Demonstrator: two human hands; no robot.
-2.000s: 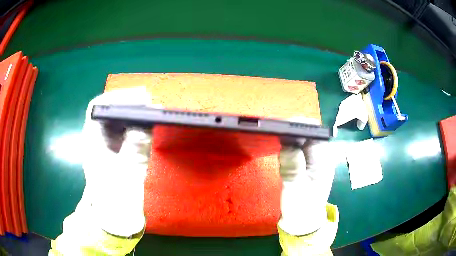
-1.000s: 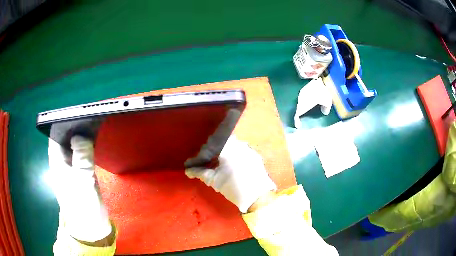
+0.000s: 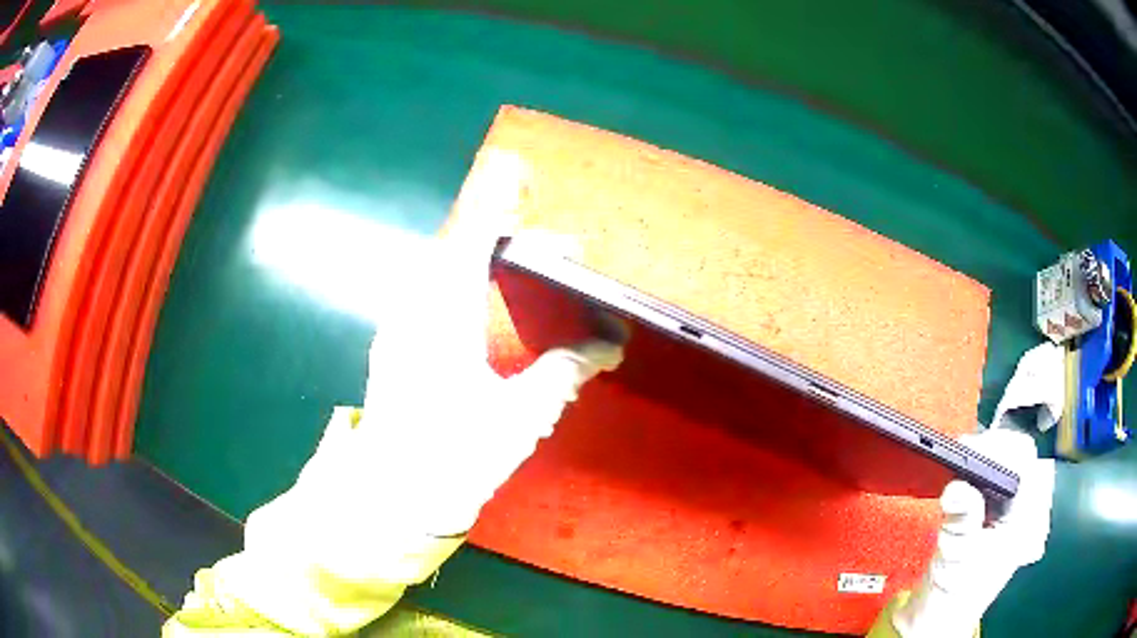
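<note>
A dark tablet (image 3: 748, 361) is held up on edge above an orange-red foam pad (image 3: 798, 262). Its thin edge with small slots faces me, and its glossy underside reflects the red pad. My gloved left hand (image 3: 486, 399) grips its left end, with the thumb on the glossy face; the glove looks washed out by glare. My gloved right hand (image 3: 991, 536) grips its right end, thumb in front. The pad bears a small white label (image 3: 862, 582) near its lower right corner.
At left stand stacked orange-red pads (image 3: 162, 249) with another dark tablet (image 3: 62, 162) on top. At right are a white bottle (image 3: 1067, 297), a blue tape dispenser (image 3: 1100, 399) and a crumpled white wipe (image 3: 1032, 384). The green bench (image 3: 337, 137) lies around the pad.
The view has swung left, so the pad stack and a second tablet now show. The tablet in my hands now slants down to the right, with a different slotted edge facing me. My right hand has moved to its far right end.
</note>
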